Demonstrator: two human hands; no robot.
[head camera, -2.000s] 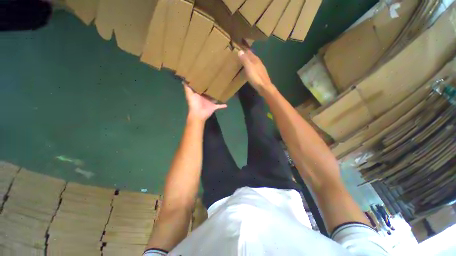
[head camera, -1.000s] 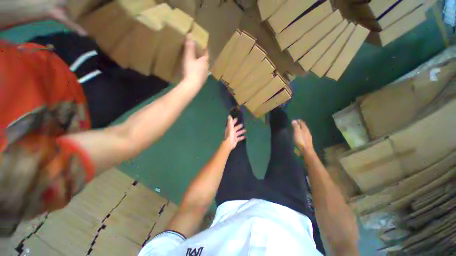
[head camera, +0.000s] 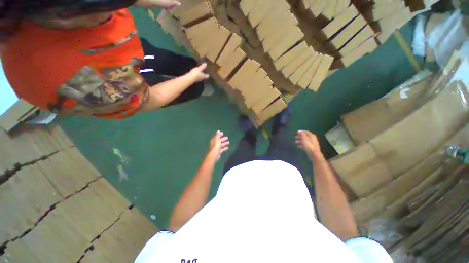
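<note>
Nested boxes (head camera: 254, 85) lie in a long fanned row on the floor, its near end just in front of the wearer's feet. Another fanned row of folded cartons (head camera: 277, 38) lies beside it, with more rows at the top right. My left hand (head camera: 220, 144) is empty, fingers apart, below the near end of the row. My right hand (head camera: 307, 141) is raised to the right of it, touching no box, its fingers partly bent and with nothing seen in it.
A person in an orange top (head camera: 77, 67) bends over the row at the upper left, one hand beside the boxes. Stacked finished boxes (head camera: 56, 200) stand at the lower left. Flattened cartons (head camera: 406, 138) are piled at the right. The green floor (head camera: 154, 149) shows between them.
My hands have let go of the nested boxes and drawn back from them. The other person came into view and now stands farther up the row. More rows show at the top.
</note>
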